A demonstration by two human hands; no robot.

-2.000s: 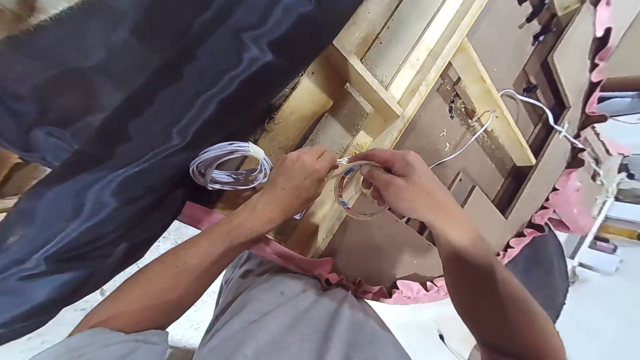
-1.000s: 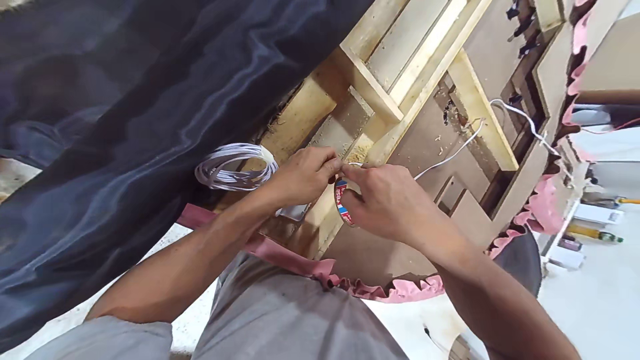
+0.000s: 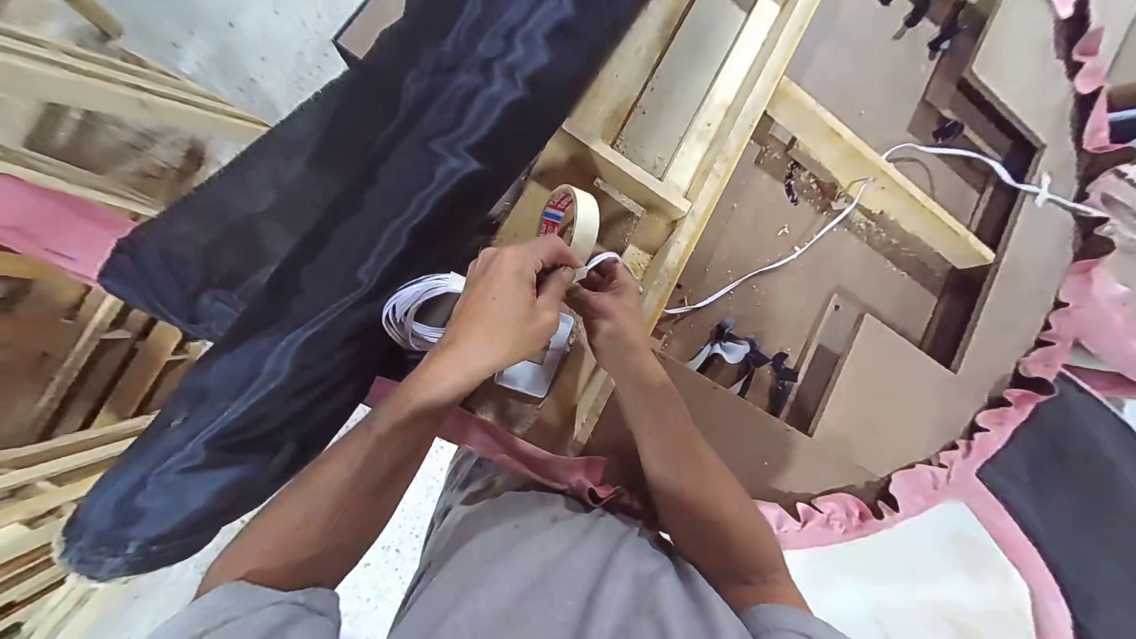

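My left hand (image 3: 510, 306) pinches the roll of masking tape (image 3: 583, 222) near its lower edge, and the roll stands up beyond the fingers. Close against it, my right hand (image 3: 611, 306) holds a white cable (image 3: 608, 257) between thumb and fingers; a short piece of tape shows between the hands. To the left of my left hand lies a bundled coil of white cable (image 3: 415, 311). Beneath the left wrist is a white box-like part (image 3: 535, 364), partly hidden. A length of white cable (image 3: 781, 262) runs right from behind my right hand across the frame.
Around my hands is an upholstered furniture frame of wooden rails (image 3: 719, 177) and brown board (image 3: 896, 390). Pink fabric (image 3: 923, 506) is gathered along its curved edge. Black cloth (image 3: 355, 248) drapes over the left part. Lumber (image 3: 80, 355) is stacked at the far left.
The tape roll was at my right hand two seconds ago; now it stands by my left hand. My right hand has moved close below it with the cable. The view has shifted, showing more on the left.
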